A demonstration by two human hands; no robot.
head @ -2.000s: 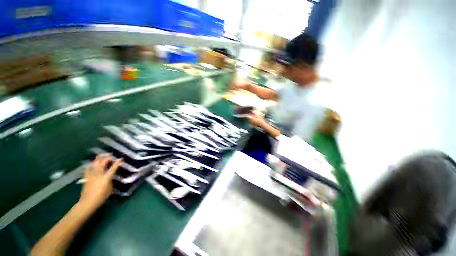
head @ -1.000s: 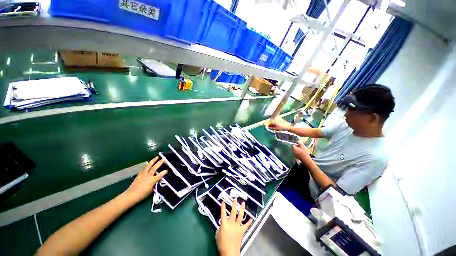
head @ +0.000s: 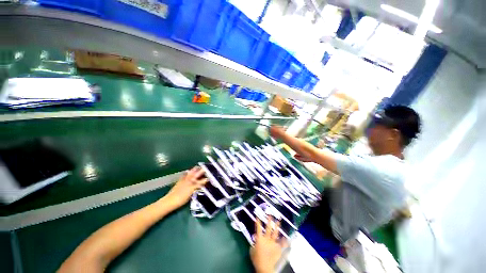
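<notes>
Overlapping rows of small black solar panels point(head: 266, 170) with white edges and white cords lie on the green bench in front of me. My left hand point(head: 187, 185) rests at the left edge of the rows, its fingertips on the nearest panels. My right hand point(head: 269, 246) lies with fingers spread on the near panels of the right row. Some blur hides whether the fingers grip a panel; both hands look open, pressed against the rows. White coiled cords show between the panels.
A coworker point(head: 373, 176) sits at the right, one arm reaching over the bench. Black panels point(head: 34, 168) lie at the far left. White sheets point(head: 48, 90) lie at the back left. Blue bins point(head: 213, 32) stand on the shelf above. A white-edged box point(head: 312, 253) is at lower right.
My right hand has come in from out of view onto the near panels. The view has turned. The coworker's arm has stretched out over the bench. The rows look more closely packed.
</notes>
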